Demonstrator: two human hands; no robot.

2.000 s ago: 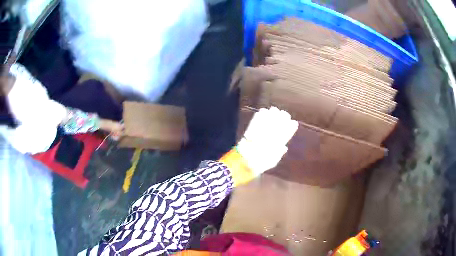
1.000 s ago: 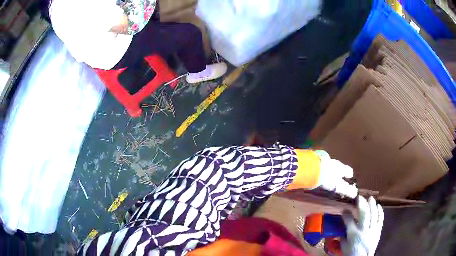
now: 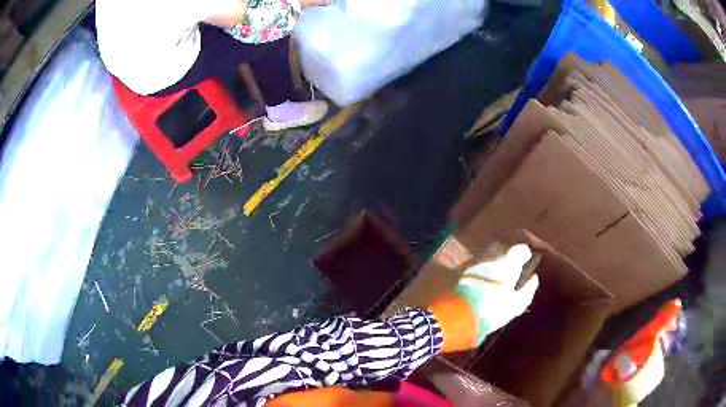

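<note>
An open brown carton (image 3: 577, 306) stands low in front of me with its dark hollow facing up. My left hand (image 3: 501, 290), in a white glove with an orange cuff, grips a flap at the carton's near left edge, fingers around it. My right hand (image 3: 639, 385), blurred and partly cut off by the lower right edge, holds an orange tape dispenser (image 3: 646, 343) to the right of the carton, apart from it. The leaning stack of flat cartons (image 3: 557, 187) is just beyond the carton.
A blue bin (image 3: 549, 52) stands behind the stack. A small open box (image 3: 362, 262) is on the floor left of the carton. A person sits on a red stool (image 3: 147, 119) beside a plastic-wrapped bundle (image 3: 358, 60). A long white wrapped bundle (image 3: 56, 215) lies far left.
The carton now stands open, where flat cardboard showed. My left hand has moved from near the dispenser onto a flap. My right hand and dispenser have moved right. The view has shifted.
</note>
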